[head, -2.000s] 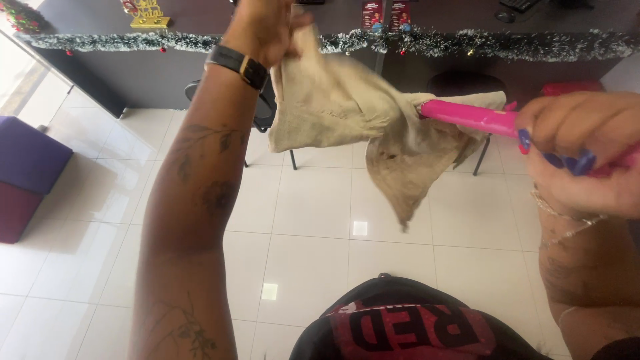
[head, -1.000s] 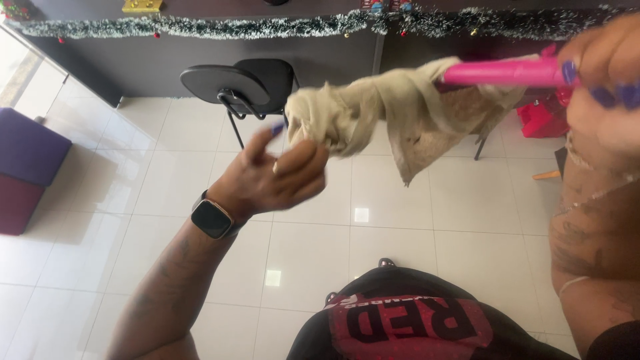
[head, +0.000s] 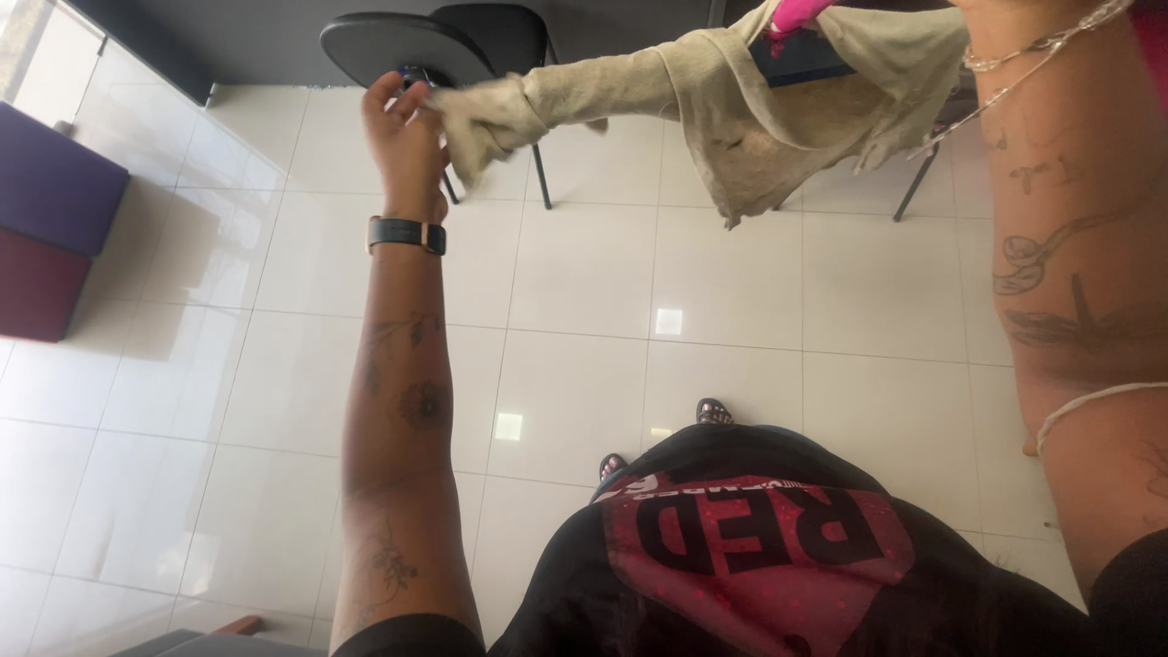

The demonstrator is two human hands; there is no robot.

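A beige, stained cloth (head: 602,91) stretches across the top of the view, twisted at its left part and hanging loose at the right. My left hand (head: 408,137), with a watch on its wrist, is at the cloth's twisted left end; blur hides how firmly its fingers hold it. Near the loose part a short length of a pink handle (head: 798,13) shows at the top edge. My right forearm comes up the right side, and only the wrist end (head: 999,14) shows; the fingers are out of view.
A black chair (head: 401,46) stands beyond the cloth, before a dark counter front (head: 237,55). Purple (head: 55,178) and dark red (head: 36,283) blocks stand at far left. My sandalled feet (head: 714,411) are on the tiled floor; a dark seat edge is at bottom left.
The cloth is now twisted into a longer roll at its left part, and my left hand has moved out to the left and up. My right hand has left the view at the top.
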